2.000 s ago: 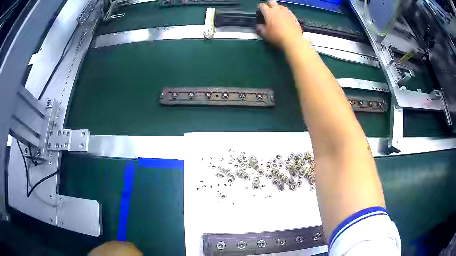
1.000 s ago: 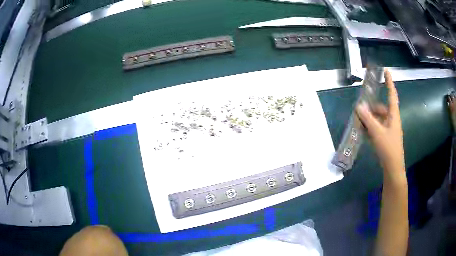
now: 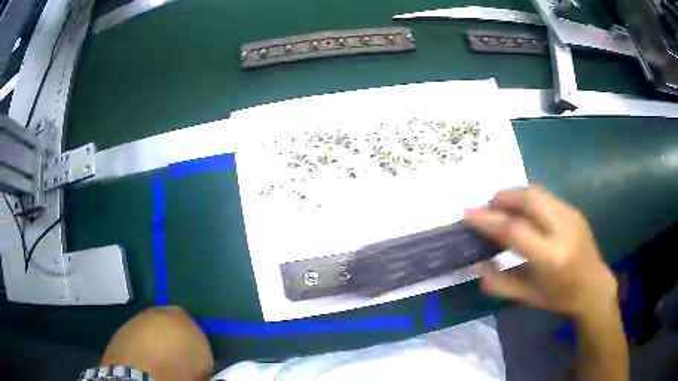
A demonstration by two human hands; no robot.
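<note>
My right hand point(image 3: 550, 253) grips the right end of a dark strip fixture point(image 3: 424, 257), which is blurred by motion. This strip lies over most of a second strip fixture point(image 3: 297, 281) on the white paper sheet point(image 3: 416, 208). Two bright round seats show at the lower strip's left end; the rest of it is hidden. Whether the two strips touch, I cannot tell. Loose small metal parts point(image 3: 390, 158) are scattered on the sheet's upper half. My left hand point(image 3: 160, 344) is a rounded patch of skin above a metal watch band, cut off by the bottom edge; its fingers do not show.
One strip fixture point(image 3: 327, 46) with filled seats lies on the green belt point(image 3: 171, 82) beyond the sheet. Another point(image 3: 507, 42) lies right, near a pointed silver guide arm point(image 3: 468, 13). A silver crossbar point(image 3: 163, 149) runs under the sheet. Metal frames stand left and right. Blue tape point(image 3: 160, 238) marks the belt.
My right hand reached to the far crossbar, then brought a strip back on the right and has now moved it left over the strip on the sheet. The watch band has come into view.
</note>
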